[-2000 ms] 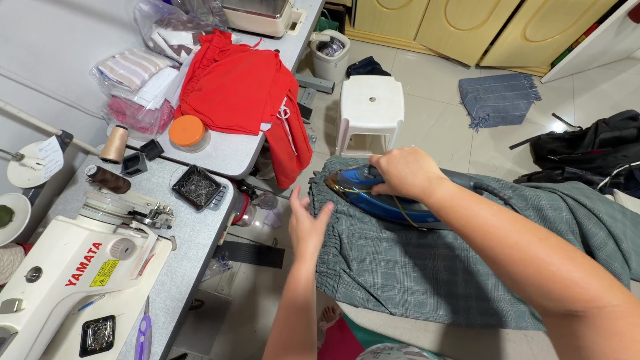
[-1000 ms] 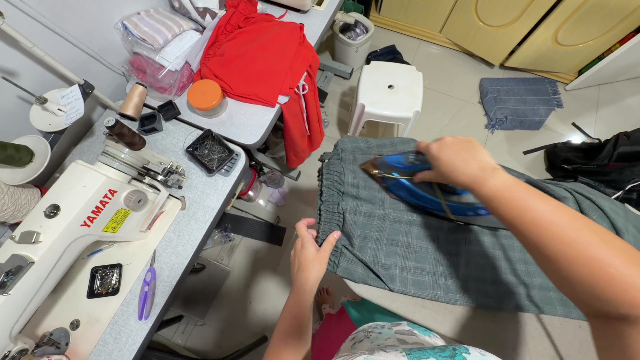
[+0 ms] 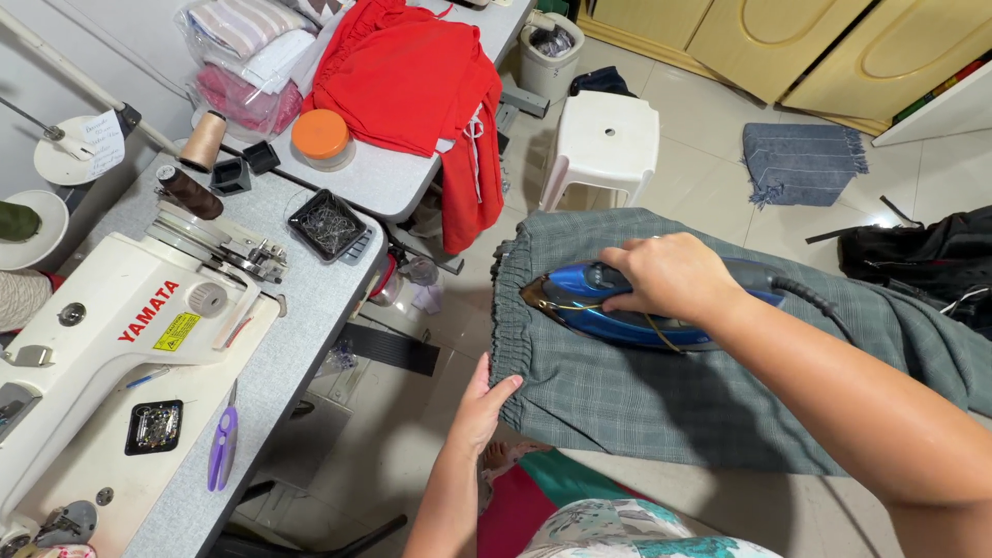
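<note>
Grey-green plaid trousers [image 3: 620, 411] with a gathered elastic waistband lie spread over a pale padded board [image 3: 682, 484]. My right hand [image 3: 674, 271] is closed around the handle of a blue clothes iron [image 3: 573, 302], which rests on the cloth with its tip just short of the waistband. A dark cord leaves the back of the iron. At the lower part of the waistband, my left hand [image 3: 484, 403] grips the edge between thumb and fingers; most of those fingers are hidden.
On the left stands a Yamata sewing machine [image 3: 101, 364] with purple thread snips [image 3: 223, 446] beside it. Red garments [image 3: 403, 77] hang off the table behind. A white plastic stool [image 3: 608, 132], a bin [image 3: 550, 66], a blue-grey mat [image 3: 802, 163] and a black bag [image 3: 922, 256] are on the floor.
My left hand was apart from the waistband two seconds ago and now holds its edge. The iron has changed its angle on the trousers, with my right hand still on its handle.
</note>
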